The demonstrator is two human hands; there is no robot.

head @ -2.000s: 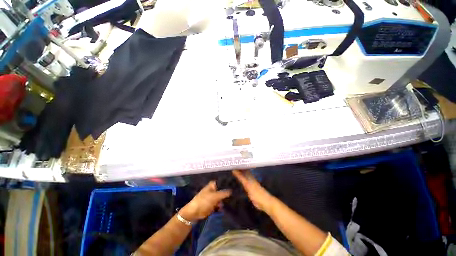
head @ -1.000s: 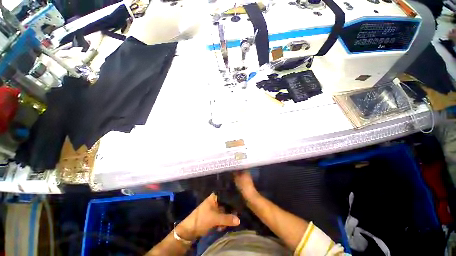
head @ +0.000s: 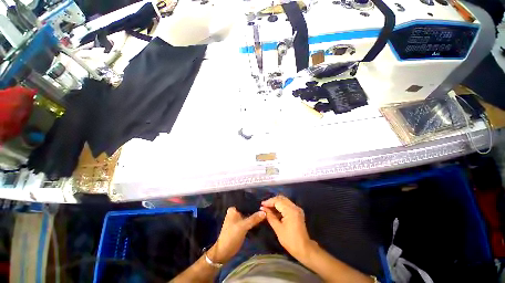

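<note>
My left hand (head: 232, 235) and my right hand (head: 289, 224) are over my lap, just below the table's front edge. Both are bare. The left thumb points right and meets the right thumb and fingertips, which are pinched together. Dark cloth, probably a black garment panel (head: 256, 233), lies at and between the hands; its outline is lost against the dark lap. The left fingers are partly hidden in the dark. Whatever is between the fingertips is too small to tell.
White sewing machine (head: 354, 44) stands across the table (head: 194, 160). Stacked black panels (head: 149, 94) lie left; small black pieces (head: 343, 95) sit under the arm, and a clear tray (head: 429, 117) lies right. Blue crates stand left (head: 149, 211) and right (head: 468, 210) below.
My hands have come together: the right hand has drawn back from the table edge and its fingers have bent to meet the left thumb. The view has shifted slightly.
</note>
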